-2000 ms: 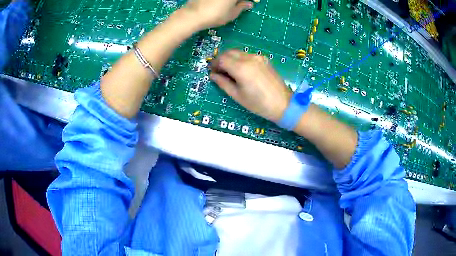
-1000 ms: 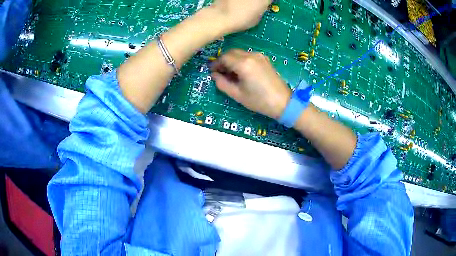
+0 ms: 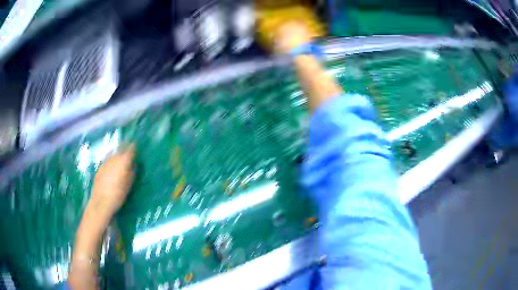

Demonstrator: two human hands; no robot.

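The view is strongly blurred. My right hand (image 3: 292, 37), with the light blue strap at its wrist, is stretched out past the far edge of the board, at a bin of loose yellow parts (image 3: 267, 22). Its fingers blur into the yellow heap, so I cannot tell if they hold anything. My left hand (image 3: 115, 175) is over the left part of the green circuit board (image 3: 227, 136), its fingertips hidden or blurred. Small yellow components (image 3: 178, 170) stand on the board in a row right of my left hand.
A white component tray (image 3: 71, 85) with dark rows is behind the board at the left. Bins with whitish parts (image 3: 213, 28) are left of the yellow heap. The white bench edge (image 3: 443, 156) runs along the near side. A blue sleeve shows at the right rim.
The view has swung to the right. My right hand has left the board's near part and reached out to the yellow heap. My left hand now appears lower at the left.
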